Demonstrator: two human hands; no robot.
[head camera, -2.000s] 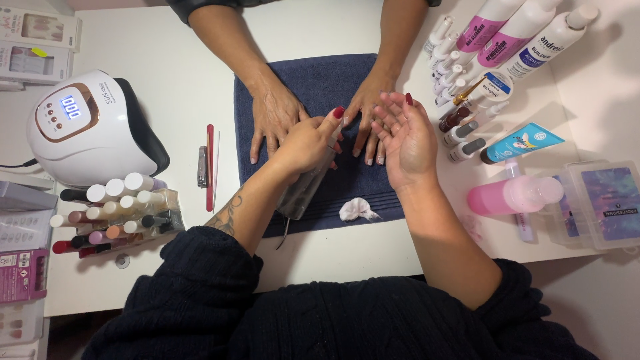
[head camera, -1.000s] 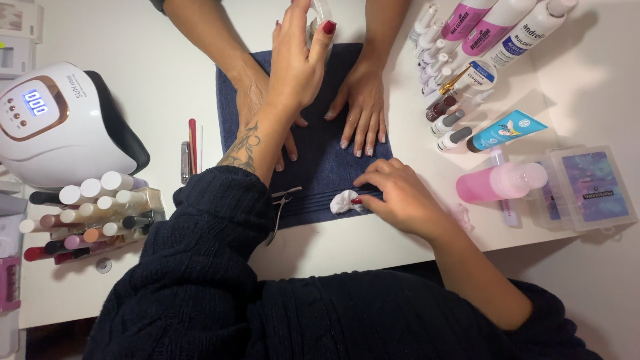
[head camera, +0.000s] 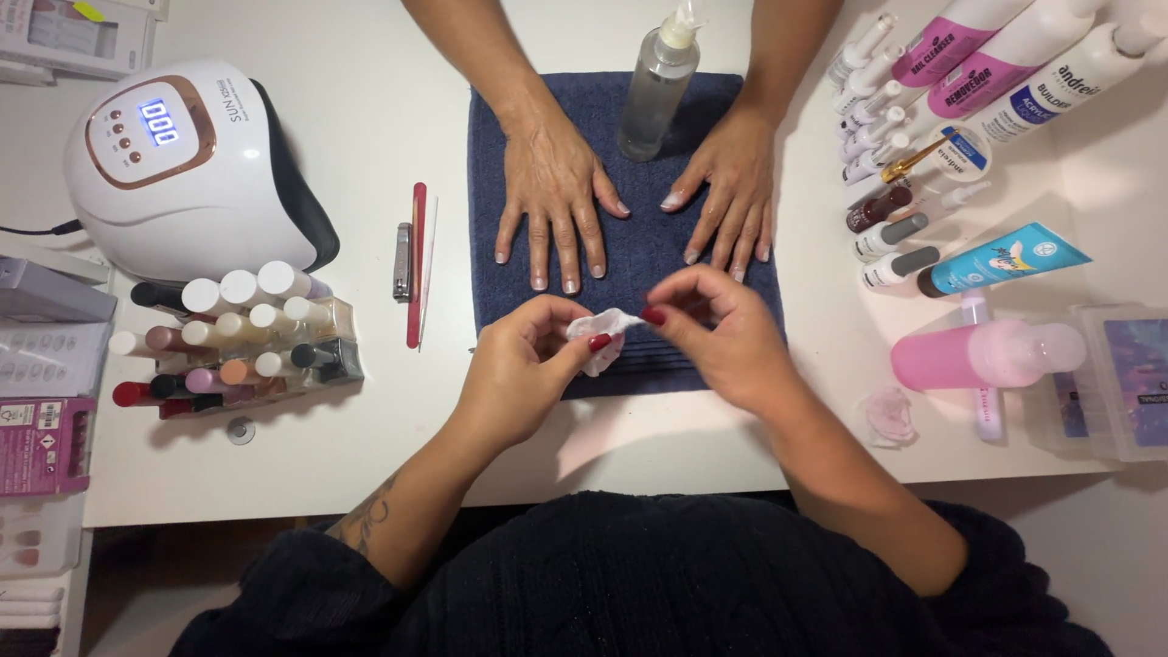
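Between my hands, over the near edge of a dark blue towel (head camera: 630, 246), is a crumpled white cotton pad (head camera: 598, 338). My left hand (head camera: 525, 374) pinches it between thumb and fingers. My right hand (head camera: 725, 338) grips a drawn-out wisp at its right side. Beyond them another person's two hands, one on the left (head camera: 552, 196) and one on the right (head camera: 730, 187), lie palm down on the towel, fingers toward me. A clear pump bottle (head camera: 659, 87) of liquid stands between those hands at the towel's far part.
At left are a white nail lamp (head camera: 192, 173), a rack of polish bottles (head camera: 347, 360), a nail clipper (head camera: 402, 263) and a red nail file (head camera: 417, 265). On the right are several bottles, a blue tube (head camera: 1004, 260), a pink bottle (head camera: 967, 354) and a crumpled pinkish pad (head camera: 887, 417).
The white pad, on the towel's near edge before, is now up between my hands. My left hand has come back from the far side, and the pump bottle stands on the towel.
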